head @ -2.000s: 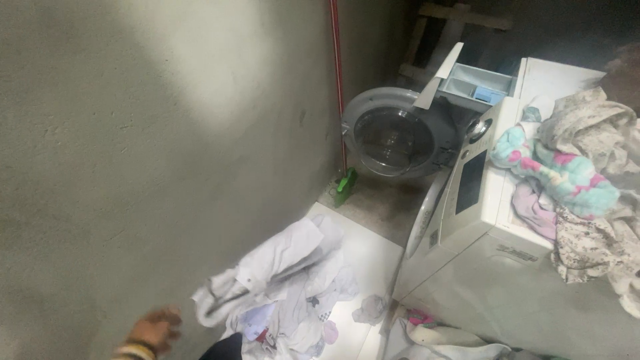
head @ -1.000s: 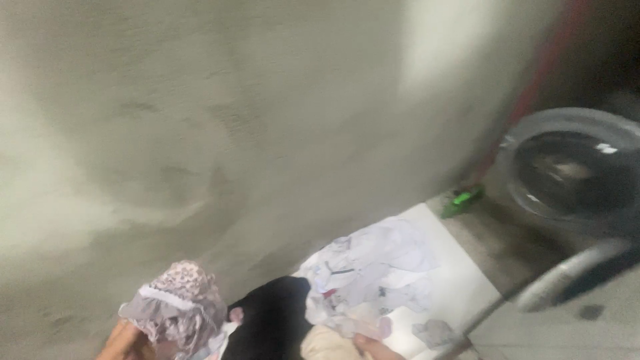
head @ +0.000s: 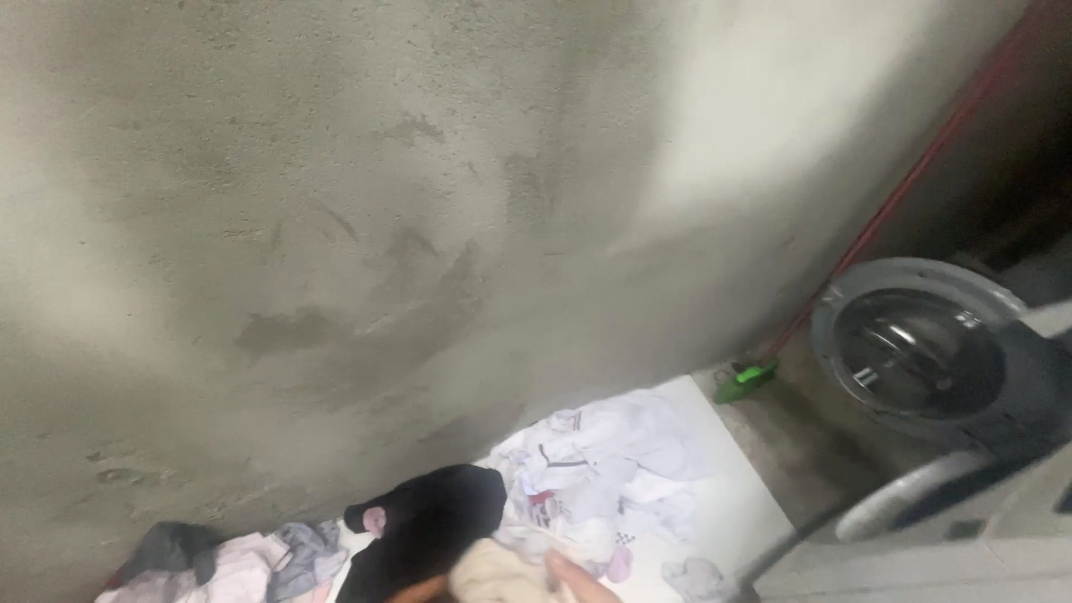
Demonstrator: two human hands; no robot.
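At the bottom edge, a cream cloth [head: 502, 571] is held between my left hand [head: 420, 590] and my right hand [head: 579, 578]; both hands are blurred and mostly cut off by the frame. Left of the cloth lies a black garment [head: 440, 519] with a small pink piece on it. Just beyond my right hand, white clothes [head: 611, 452] are spread on a white surface. Pale pink clothes [head: 239, 569] and grey clothes [head: 306, 553] lie in a heap at the lower left.
A rough concrete wall [head: 377, 209] runs behind the clothes. At right, the round door [head: 921, 352] of a front-loading washing machine hangs open. A green broom head [head: 745, 382] with a red handle leans by the wall. A small grey cloth [head: 695, 578] lies near the machine.
My left hand has moved from the patterned garment at the left to the cream cloth, and no longer holds that garment. My right hand stays at the cream cloth.
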